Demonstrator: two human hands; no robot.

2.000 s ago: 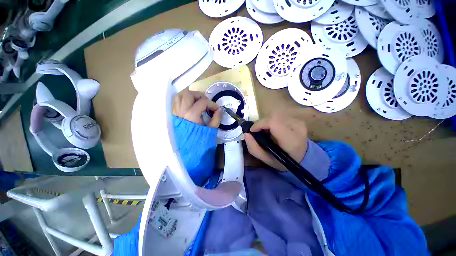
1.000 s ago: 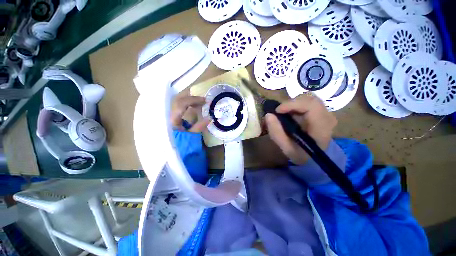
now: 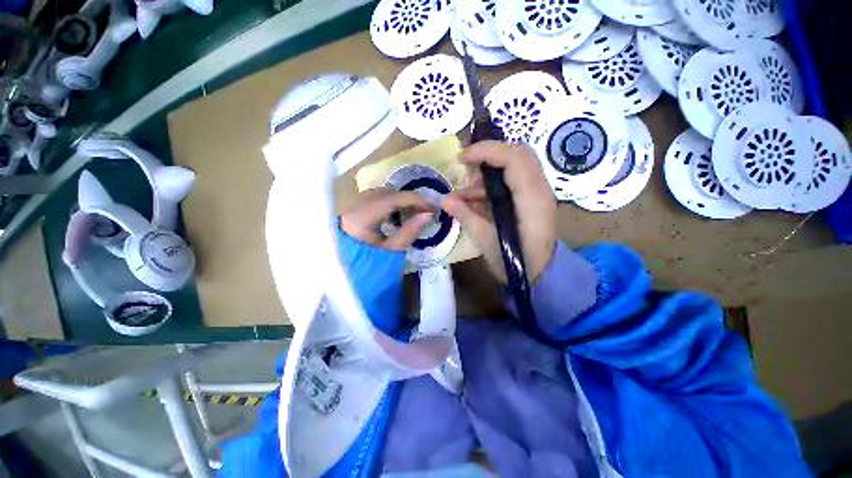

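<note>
An open white ear cup (image 3: pixel 435 245) with a dark ring lies on the cream block (image 3: pixel 383 174). It joins a white headband (image 3: pixel 297 224) that arches over my left arm. My left hand (image 3: pixel 385 220) is over the cup's left side, fingertips together near its middle; whatever it may pinch is too small to tell. My right hand (image 3: pixel 512 201) holds the black soldering iron (image 3: pixel 504 224), its metal tip pointing up and away from the cup. My right thumb and finger meet the left fingertips over the cup, hiding part of the ring.
Slotted white discs (image 3: pixel 434 97) lie piled beyond and right of the block; one shows a dark speaker (image 3: pixel 575 146). Cat-ear headphones (image 3: pixel 159 258) sit on the green belt (image 3: pixel 213 84) at left. A thin shiny strand (image 3: pixel 783 245) is at right. A blue tray edge (image 3: pixel 822 121) stands far right.
My right hand has come back to the cup and the iron has swung upright, its tip now over the discs. My left fingers have moved right, over the cup's middle.
</note>
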